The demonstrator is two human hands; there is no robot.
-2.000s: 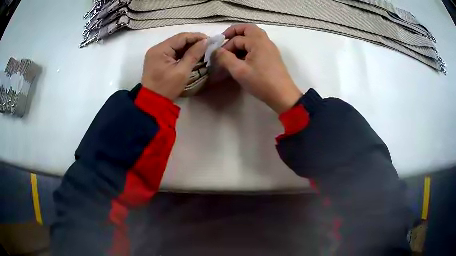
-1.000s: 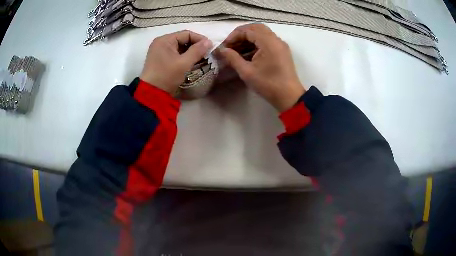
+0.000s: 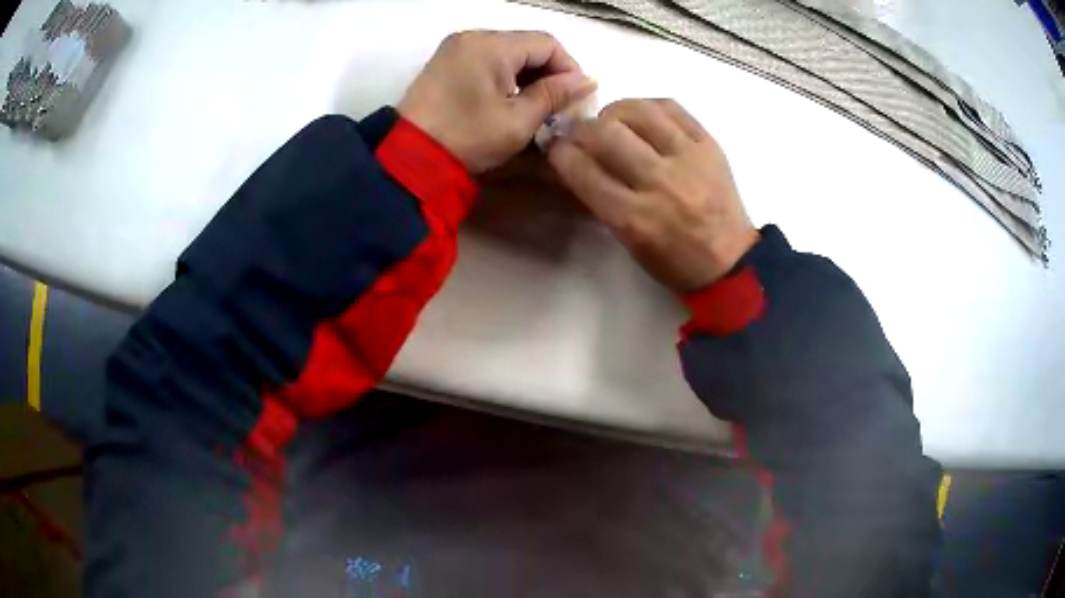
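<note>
My left hand and my right hand are bare and meet over the white table. Their fingertips pinch a small white wrap band between them. A small greyish, shiny bit shows under the fingertips, too small to name. The folded strap bundle is hidden by the hands, and the shadow of the hands lies on the table below.
Long beige-grey webbing straps lie side by side at the upper right, with metal ends near the right rim. Finished bundles with a white band stand at the upper left. The table's near edge runs below my forearms.
The view has turned, so the straps and bundles sit differently in the picture. My hands have come closer together, the right one turned with its back up. The folded bundle no longer shows.
</note>
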